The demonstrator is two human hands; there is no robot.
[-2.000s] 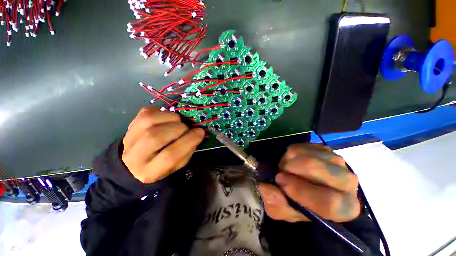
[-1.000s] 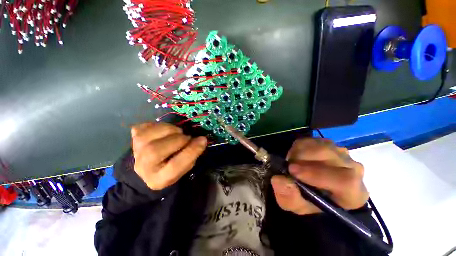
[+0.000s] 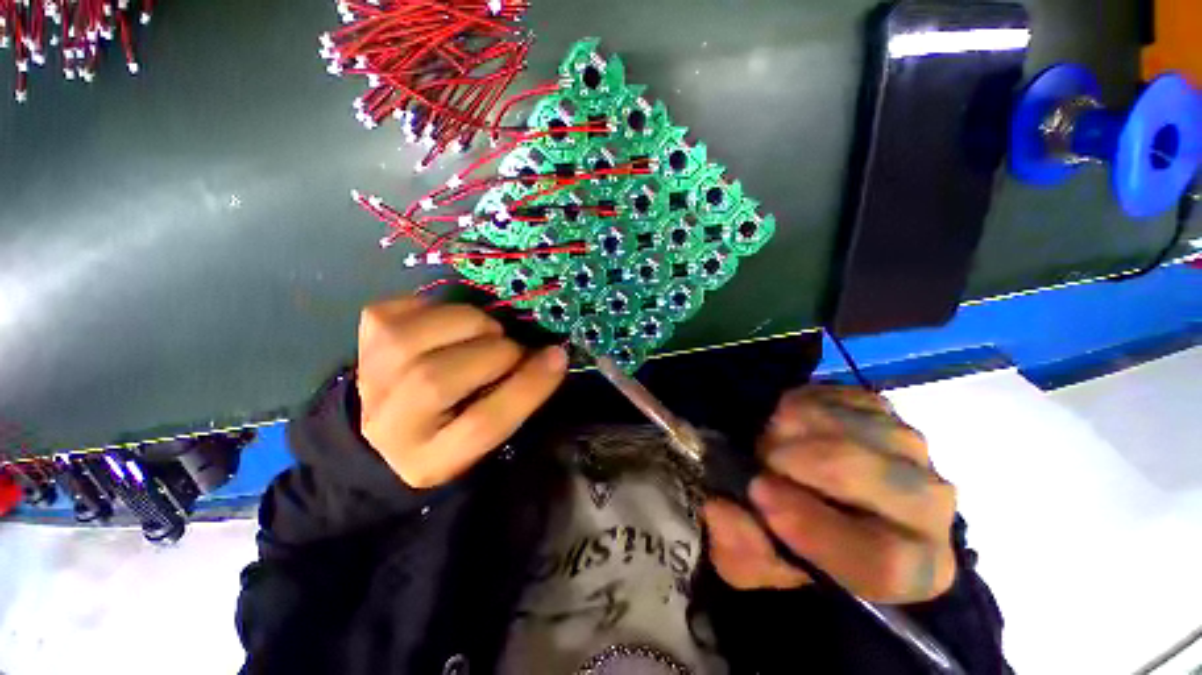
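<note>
The green PCB panel (image 3: 646, 244) lies on the bench as a diamond, with several red lead wires (image 3: 560, 214) running off its left side to small white plug ends. My right hand (image 3: 850, 495) grips the soldering iron (image 3: 653, 411) by its dark handle; its tip is at the panel's lower-left edge. My left hand (image 3: 455, 389) is just below and left of the panel, thumb and finger pinched beside the iron tip. It appears to pinch a thin lead wire, mostly hidden by the fingers.
A heap of red lead wires (image 3: 429, 66) lies beyond the panel, and another (image 3: 79, 29) at the far left. A black phone (image 3: 929, 172) and a blue solder reel (image 3: 1070, 132) are on the right. Dark ribbed cable pieces (image 3: 158, 495) hang at the near left edge.
The iron tip has moved from over the panel to its lower-left edge. My left hand has come closer to the panel, and its fingertips are now beside the tip.
</note>
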